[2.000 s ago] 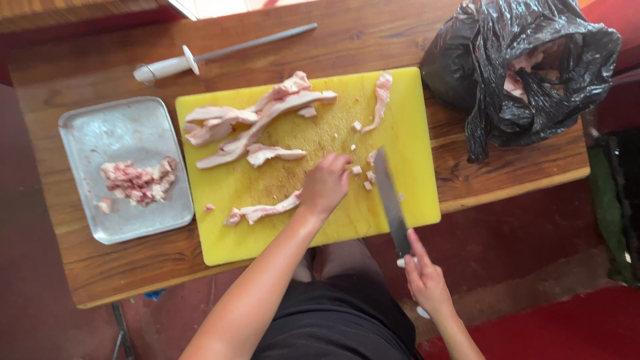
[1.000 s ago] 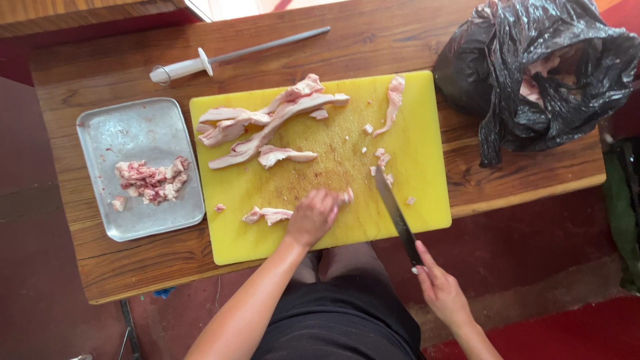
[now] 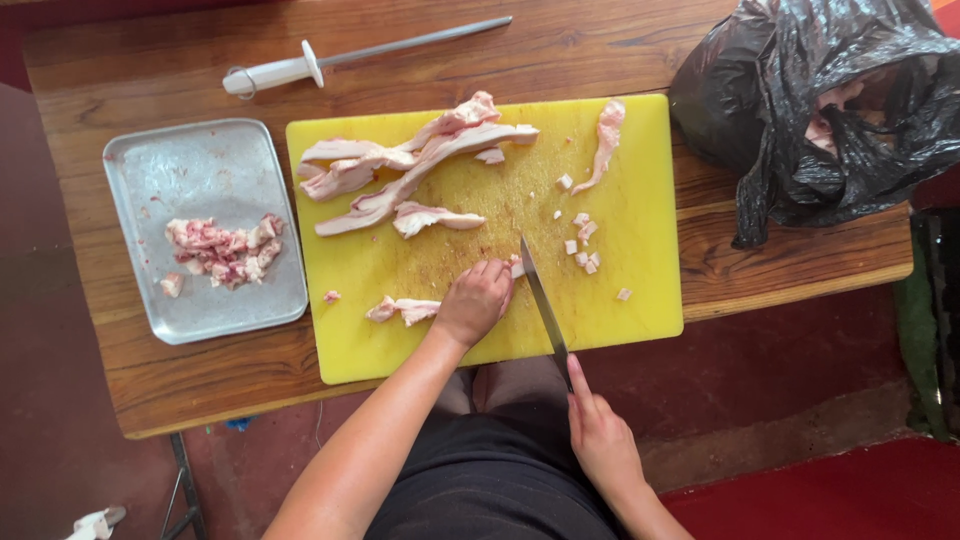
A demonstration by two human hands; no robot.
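My left hand (image 3: 477, 300) presses a strip of pale fatty meat (image 3: 417, 310) onto the yellow cutting board (image 3: 600, 315); one end sticks out past its fingers. My right hand (image 3: 600, 427) grips a long kitchen knife (image 3: 546, 304), its blade upright beside that end. Small cut cubes (image 3: 583, 259) lie to the right of the blade. Longer strips of meat (image 3: 420, 169) are spread over the upper left of the board, with a shorter piece (image 3: 436, 218) below them. Another thin strip (image 3: 606, 142) lies at the upper right.
A metal tray (image 3: 225, 319) with a heap of meat trimmings (image 3: 225, 251) stands left of the board. Behind it lies a honing steel (image 3: 412, 42) with a white handle. A black plastic bag (image 3: 720, 97) holding meat sits at the right. The wooden table's front edge (image 3: 795, 294) runs below the board.
The knife has moved left, from the cut cubes to the end of the strip beside my left hand. My left hand stays on the strip.
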